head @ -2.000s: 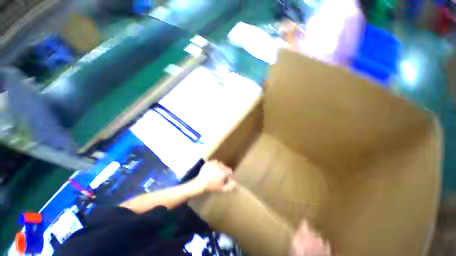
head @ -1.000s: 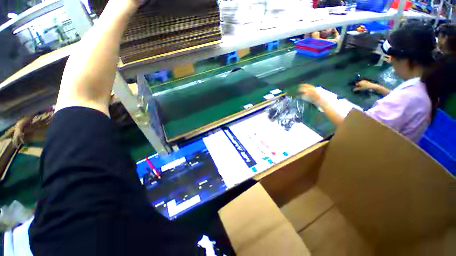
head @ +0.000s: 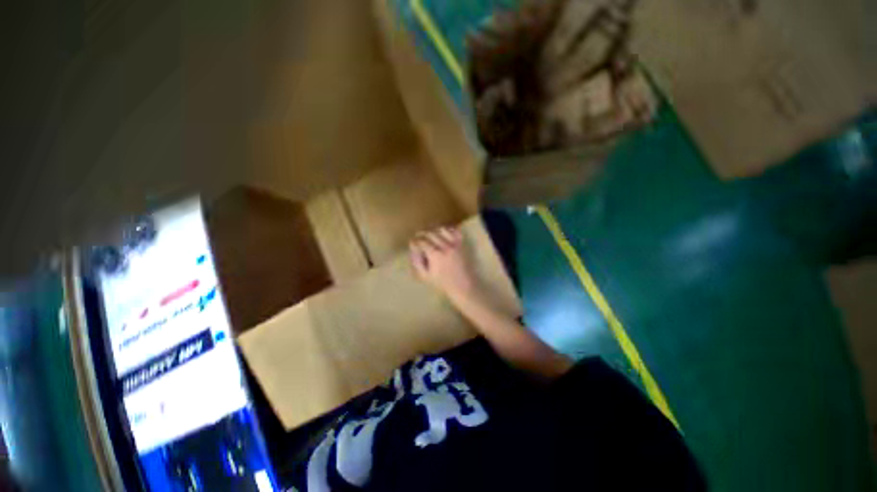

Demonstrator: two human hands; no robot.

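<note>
The large open brown carton [head: 392, 207] stands in front of me, its near flap [head: 370, 332] folded out toward my body. Its inside shows bare cardboard with a seam in the bottom. My right hand [head: 442, 258] is on the near rim at the flap's right part, fingers curled over the edge. My left hand is not in view. A large, blurred, dark brown shape [head: 125, 106] fills the upper left and hides part of the carton; I cannot tell what it is.
Printed white-and-blue sheets [head: 178, 351] lie on the worktop at left, beside a bench edge. An open box with loose brown cardboard pieces [head: 567, 96] stands beyond the carton at upper right, near another brown carton [head: 769, 77]. A yellow line [head: 601, 298] crosses the green floor.
The view has swung right and down to the carton and floor. The raised left arm has gone out of view. My right hand now shows on the carton rim, and the dark brown shape has appeared.
</note>
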